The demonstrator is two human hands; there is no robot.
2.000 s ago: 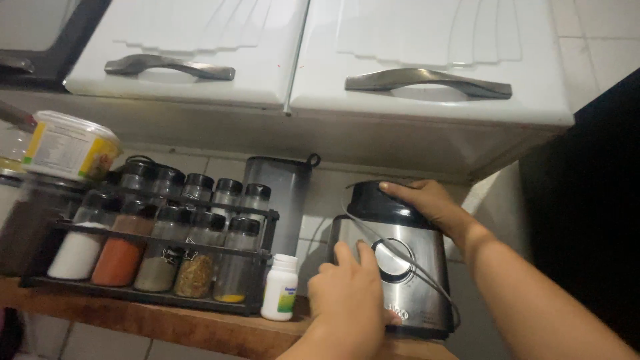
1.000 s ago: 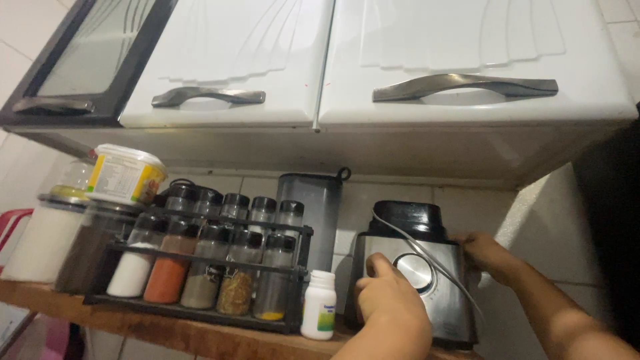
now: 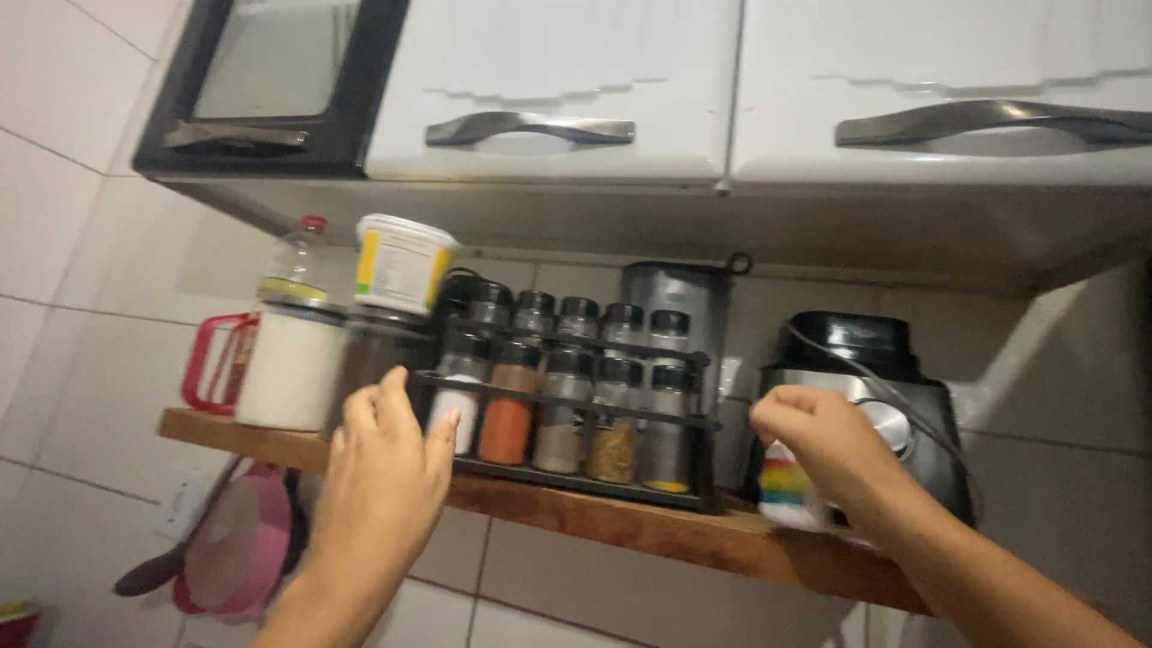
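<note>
My left hand [image 3: 391,459] is raised in front of the left end of the black spice rack [image 3: 576,405], fingers apart and holding nothing. Shaker jars with black lids fill the rack, among them one with orange-red powder [image 3: 507,430] and one with white contents [image 3: 457,418]. My right hand [image 3: 823,441] has curled fingers in front of the steel and black blender base [image 3: 927,409]. Just below those fingers is a blurred white item with rainbow-coloured bands [image 3: 785,481]; whether they grip it cannot be told. A cord drapes over the base.
On the wooden shelf [image 3: 621,540], a white-filled jar [image 3: 290,369], a dark jar [image 3: 382,346] under a tub [image 3: 403,265], and a red-handled item [image 3: 211,364] stand left. A grey container [image 3: 675,288] is behind the rack. White cabinets [image 3: 558,54] overhang; pink utensils [image 3: 238,540] hang below.
My left hand has left the blender base and is now at the rack's left end. My right hand has moved from the base's right side to its front left. The view has shifted left.
</note>
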